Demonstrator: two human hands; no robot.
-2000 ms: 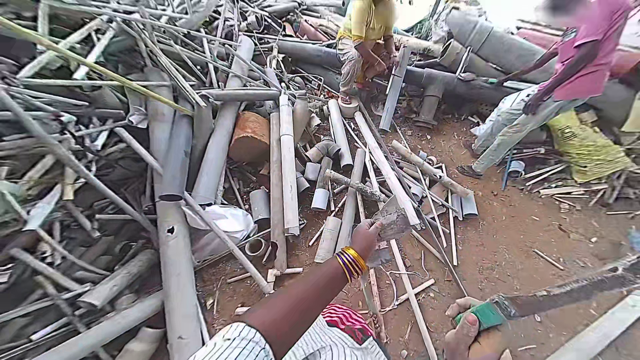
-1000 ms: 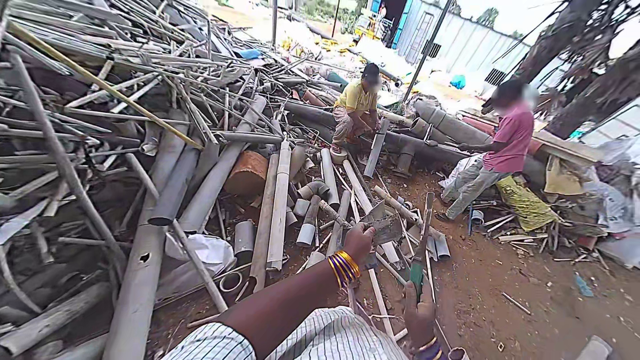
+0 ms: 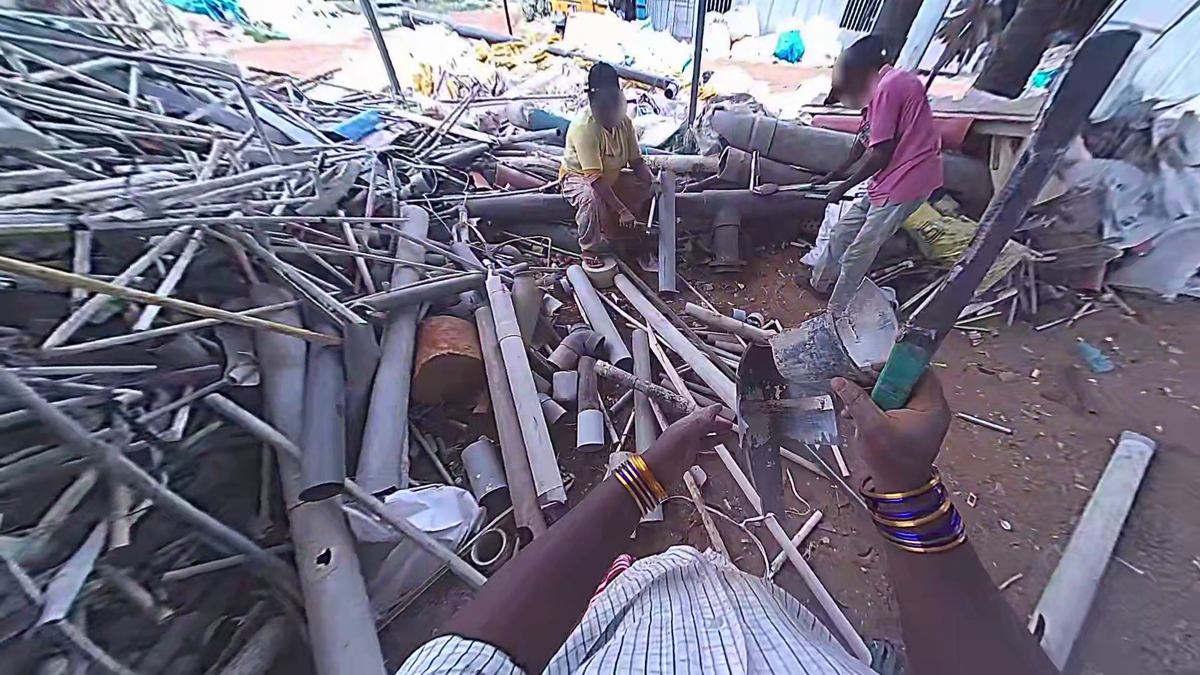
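My right hand (image 3: 895,427), with purple and gold bangles at the wrist, grips the green handle of a long machete-like blade (image 3: 1027,187). The dark blade slants up to the upper right. My left hand (image 3: 689,445), with yellow bangles, holds the left edge of a broken grey plastic pipe piece (image 3: 811,361) in front of me. The piece is jagged and partly curved, and its right side lies close to my right thumb; whether the thumb touches it I cannot tell. The fingers of my left hand are partly hidden.
A tangled heap of pipes (image 3: 187,206) fills the left. Longer grey pipes (image 3: 525,394) lie ahead, near a rusty brown cylinder (image 3: 447,359). A person in yellow (image 3: 600,150) sits beyond; another in pink (image 3: 891,141) bends at the right. One pale pipe (image 3: 1097,544) lies on the soil.
My right hand has raised the blade, which pointed right at first, and has come up beside the pipe piece. The view has tilted upward since the first frame.
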